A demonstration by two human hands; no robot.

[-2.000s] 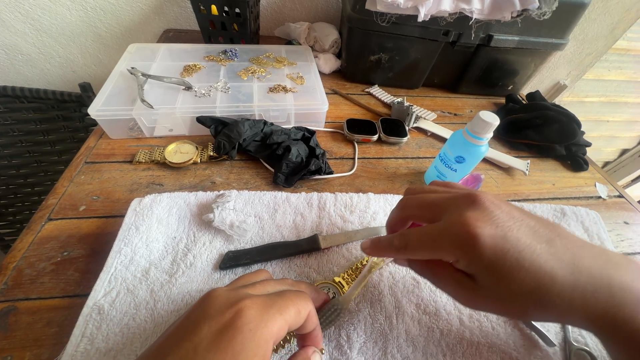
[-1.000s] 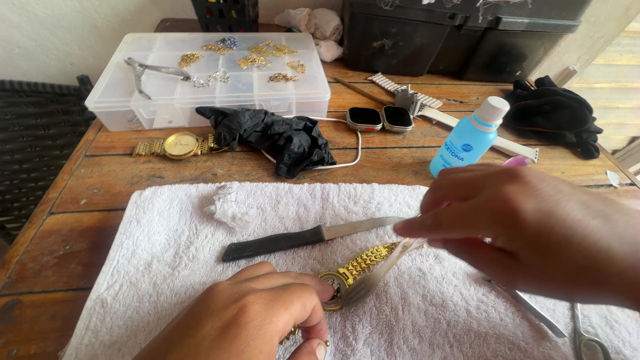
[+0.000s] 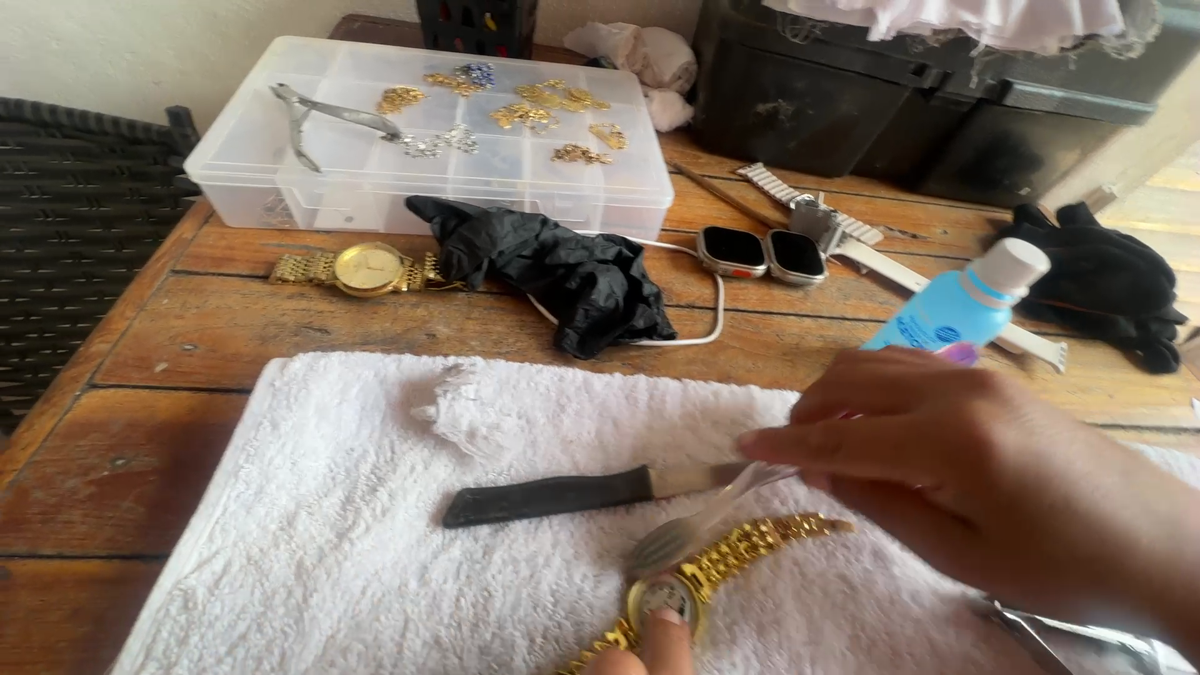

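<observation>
A gold-coloured wristwatch [image 3: 750, 550] lies on the white towel [image 3: 328, 525], its round case open to show the movement. One finger of my left hand [image 3: 656, 647] presses on the case from below; the rest of that hand is cut off by the view's bottom edge. My right hand [image 3: 947, 450] holds a translucent plastic fork [image 3: 689, 534], its blurred tines just above the watch case. Behind the fork lies a knife with a black handle [image 3: 553, 495], its blade partly hidden. A crumpled white tissue [image 3: 469, 412] sits farther back on the towel.
A blue bottle [image 3: 956, 300] stands behind my right hand. Farther back are two smartwatches [image 3: 733, 251], a black glove [image 3: 562, 272], another gold watch [image 3: 368, 269] and a clear compartment box [image 3: 347, 169] with nippers [image 3: 337, 117] and metal links on top. Metal tools [image 3: 1031, 637] lie at right.
My left hand has moved down, leaving more of the watch in sight. The fork's tines have come off the watch bracelet to its left side, above the case.
</observation>
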